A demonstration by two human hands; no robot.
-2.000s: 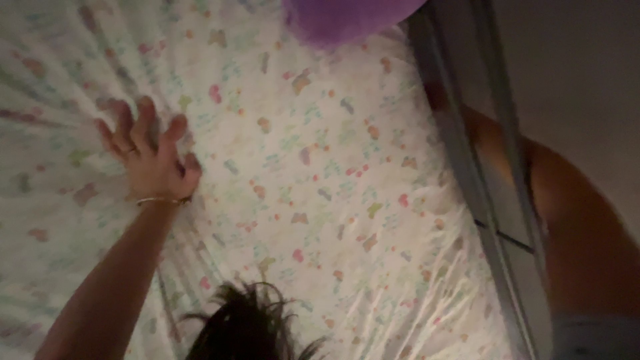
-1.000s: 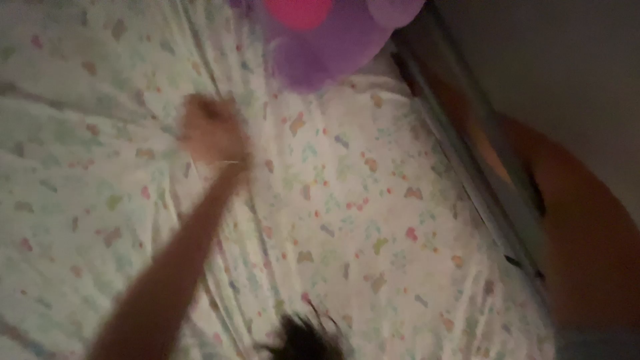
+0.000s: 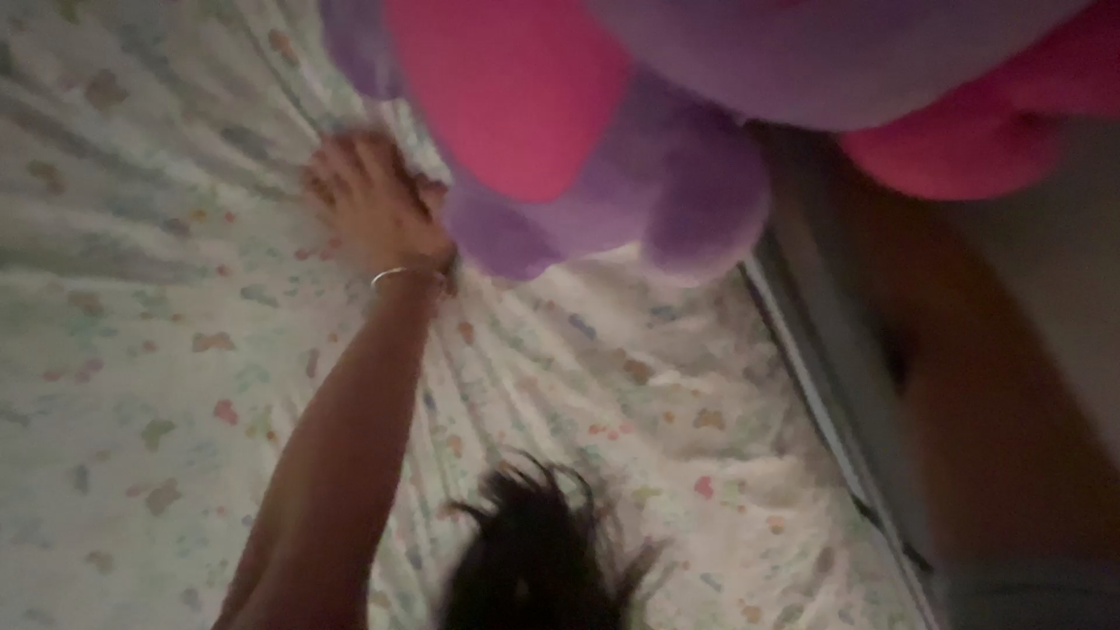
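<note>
My left hand (image 3: 376, 206) lies palm down with its fingers spread on a pale bed sheet (image 3: 219, 420) printed with small butterflies and flowers. A thin bracelet circles the wrist, and creases in the sheet fan out around the hand. Just to the right of that hand, a large purple and pink plush toy (image 3: 604, 210) fills the top of the view; whether the thumb touches it is unclear. My right hand cannot be seen.
A grey metal rail (image 3: 814, 394) runs along the bed's right edge. Beyond it is a bare limb (image 3: 980, 376) with grey cloth at its lower end. Dark hair (image 3: 534, 560) hangs into the bottom middle.
Far more of the plush toy shows than before, when only its lower part was at the top edge. My left hand has come closer to the toy. The view has shifted.
</note>
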